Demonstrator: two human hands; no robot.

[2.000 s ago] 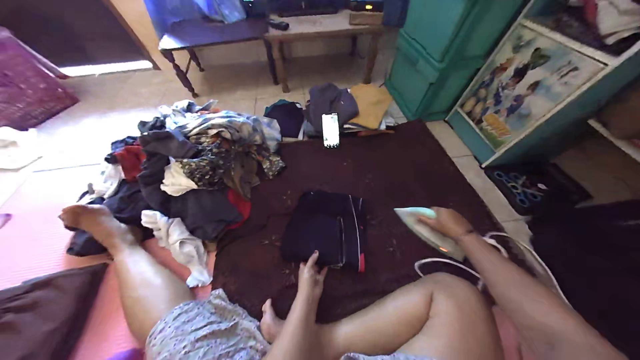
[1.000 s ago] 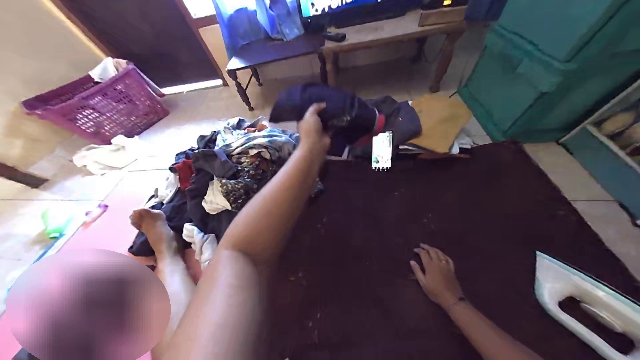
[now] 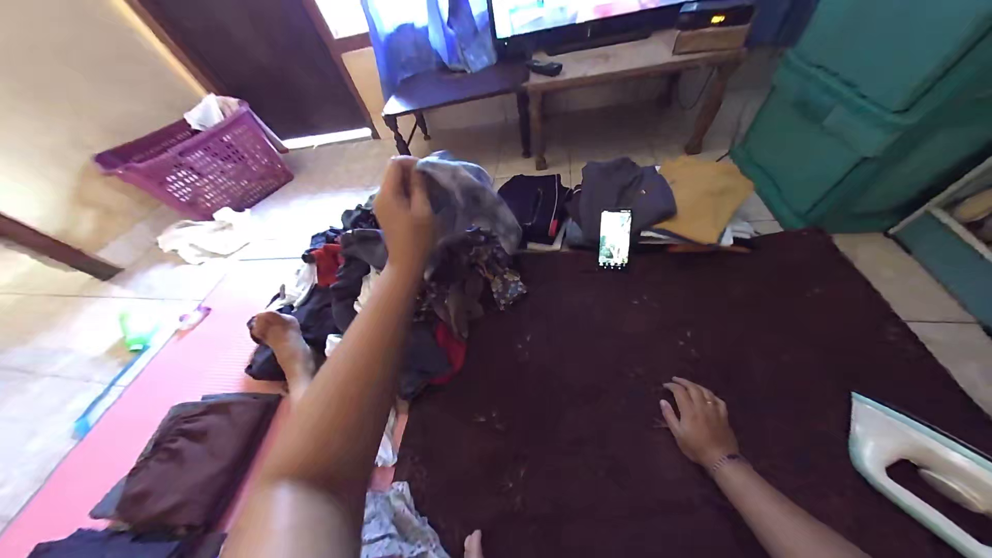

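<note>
My left hand (image 3: 406, 203) is closed on a grey-blue patterned garment (image 3: 469, 198) and lifts part of it at the top of a heap of rumpled clothes (image 3: 349, 271). My right hand (image 3: 697, 418) rests on the dark brown blanket (image 3: 573, 434), fingers spread, holding nothing. To its right a white and teal clothes iron (image 3: 914, 473) lies on the blanket. Folded garments line the blanket's far edge: a dark one with a red tag (image 3: 535, 205), a dark grey one (image 3: 626, 190) and a mustard one (image 3: 707, 198).
A lit phone (image 3: 614, 239) leans by the folded grey garment. Folded brown clothes (image 3: 198, 457) lie on the pink mat at left. A purple basket (image 3: 209, 167) stands near the door. Beyond are a wooden bench (image 3: 612, 62), green bins (image 3: 829, 147) and a shelf unit (image 3: 949, 248).
The dark folded garment went from the blanket's middle, through my left hand, to the row at the far edge. My left hand then took hold of the patterned garment. My right hand let go of the iron.
</note>
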